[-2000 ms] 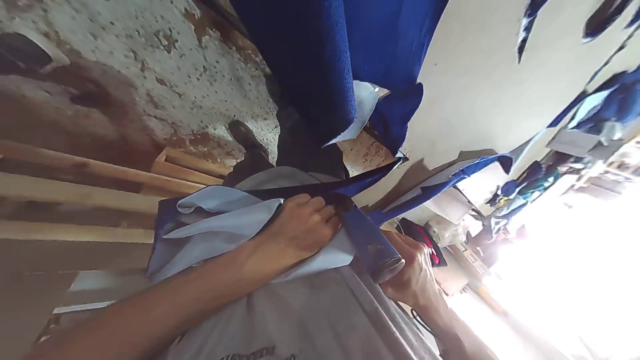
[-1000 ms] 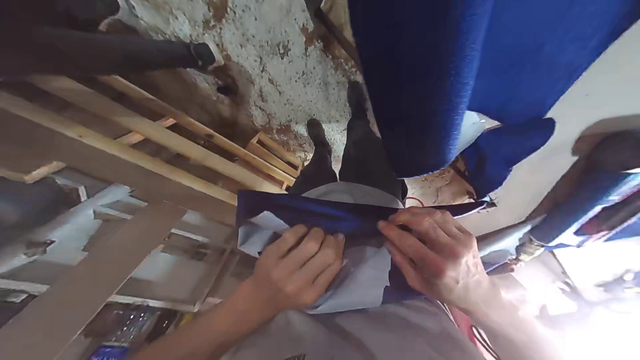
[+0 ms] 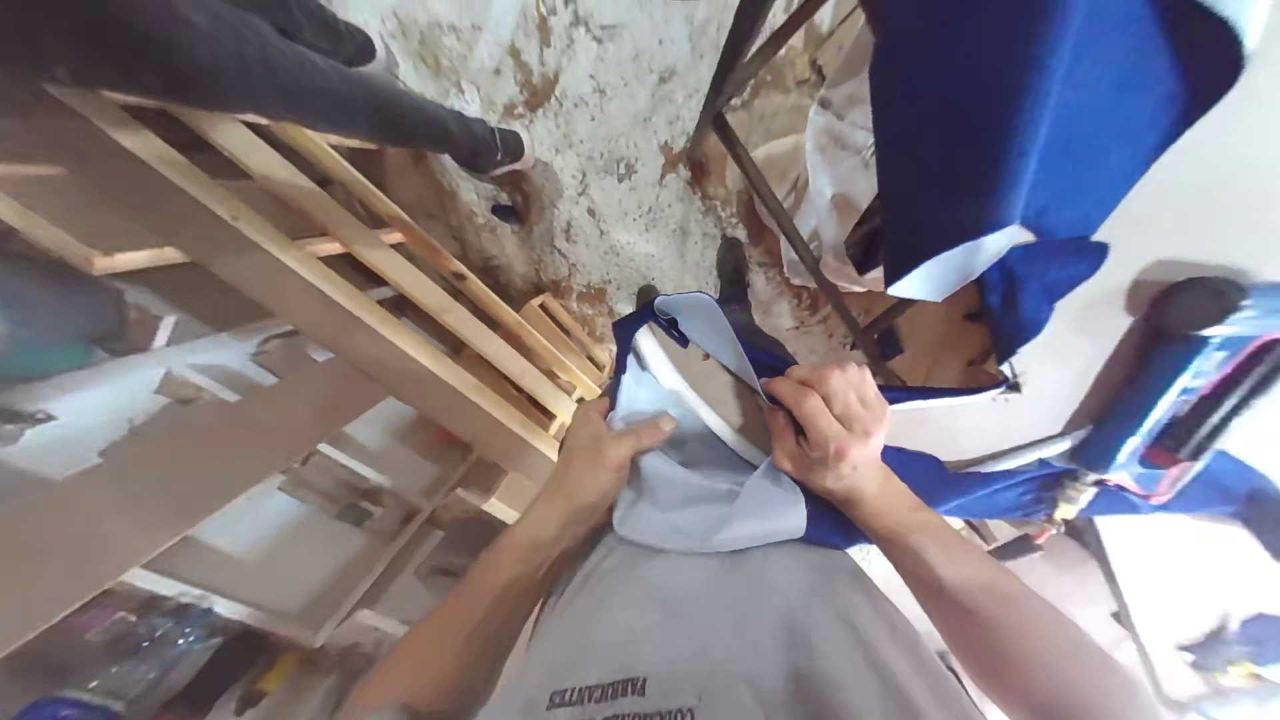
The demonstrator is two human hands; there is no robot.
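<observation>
A piece of blue fabric with a pale grey backing (image 3: 700, 500) lies across my lap, its grey side up, with folded edges. My left hand (image 3: 605, 450) is at its left edge, thumb laid over the grey side and fingers behind the cloth. My right hand (image 3: 828, 425) is closed on the fabric's upper right edge. Between the hands the cloth gapes around a curved white strip (image 3: 695, 395) and a brown surface; what these belong to is unclear. Blue fabric runs on to the right, past my right wrist.
Wooden slatted frames (image 3: 400, 270) stand at the left. Beyond them is a person's dark-clothed limb (image 3: 400, 110). Blue fabric (image 3: 990, 120) hangs over a pale table (image 3: 1180, 180) at right, where a blue tool with a hose fitting (image 3: 1150, 400) lies. A metal leg frame (image 3: 790, 230) stands below.
My hands have moved apart, and the fabric between them now gapes, showing the white strip. The view has shifted: more of the slatted frames and the blue tool shows.
</observation>
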